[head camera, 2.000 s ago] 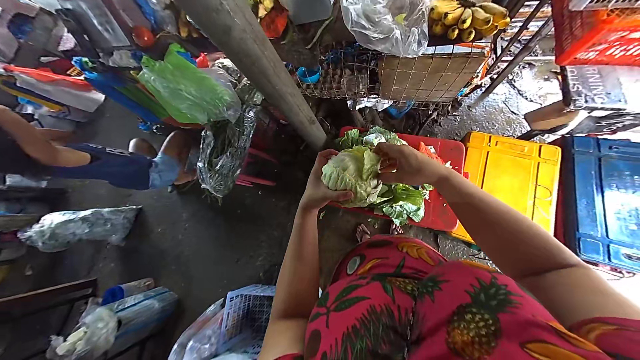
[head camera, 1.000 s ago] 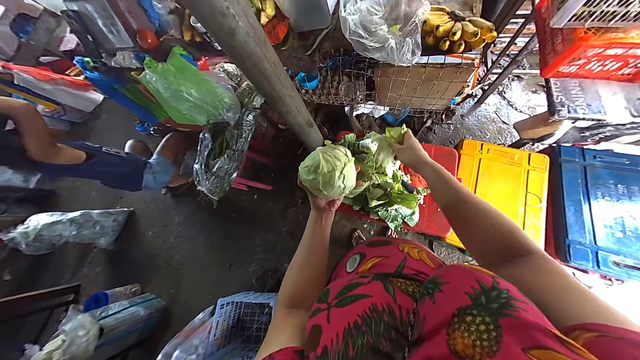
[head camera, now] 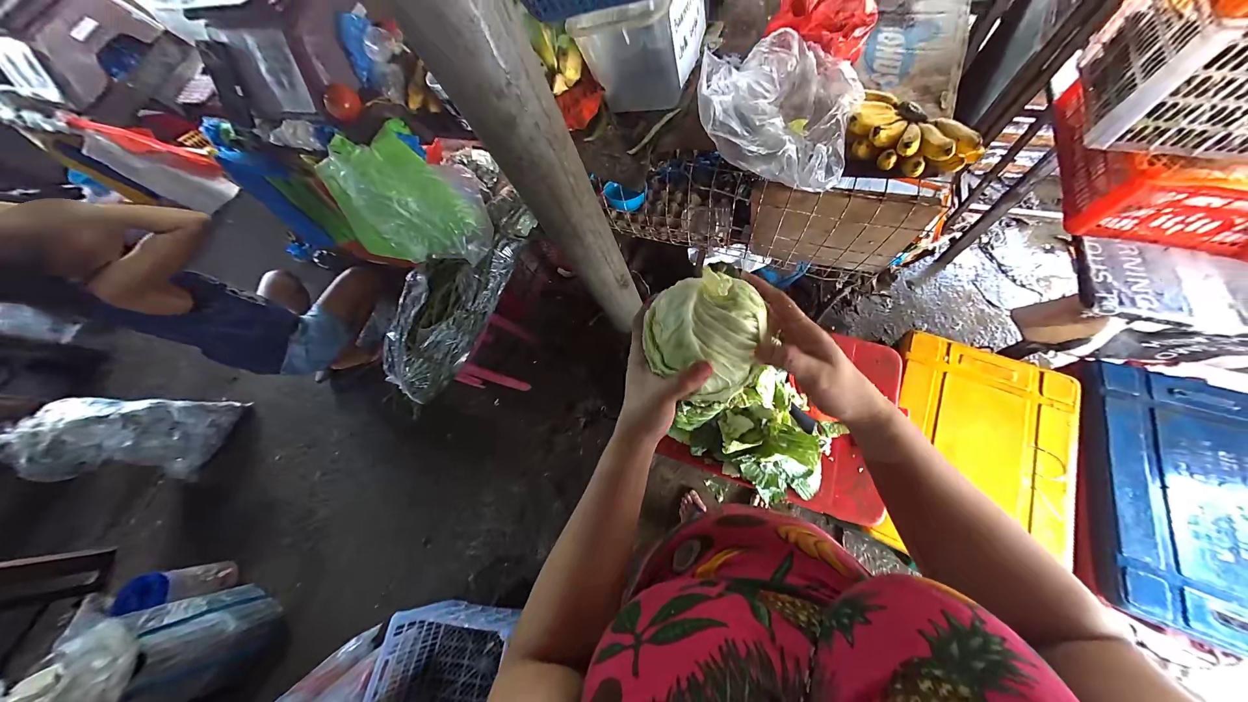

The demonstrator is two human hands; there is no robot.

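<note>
A pale green cabbage [head camera: 704, 336] is held between both hands in front of my body. My left hand [head camera: 655, 385] cups its left side, with the thumb across the lower front. On the right side rests my right hand [head camera: 814, 361], its fingers partly hidden behind the head. Loose cabbage leaves [head camera: 770, 439] lie in a heap just below the cabbage, on a red plastic surface [head camera: 858, 478].
A grey post [head camera: 546, 146] slants down near my left hand. Beyond stands a wire cage [head camera: 829, 229] with bananas [head camera: 907, 136] on top. Yellow [head camera: 994, 429] and blue [head camera: 1160, 487] crates are at right. Another person [head camera: 214, 312] is at far left.
My right hand, which held a leaf out over the heap a second ago, is now against the cabbage and the leaf is out of it. The cabbage has stayed in my left hand.
</note>
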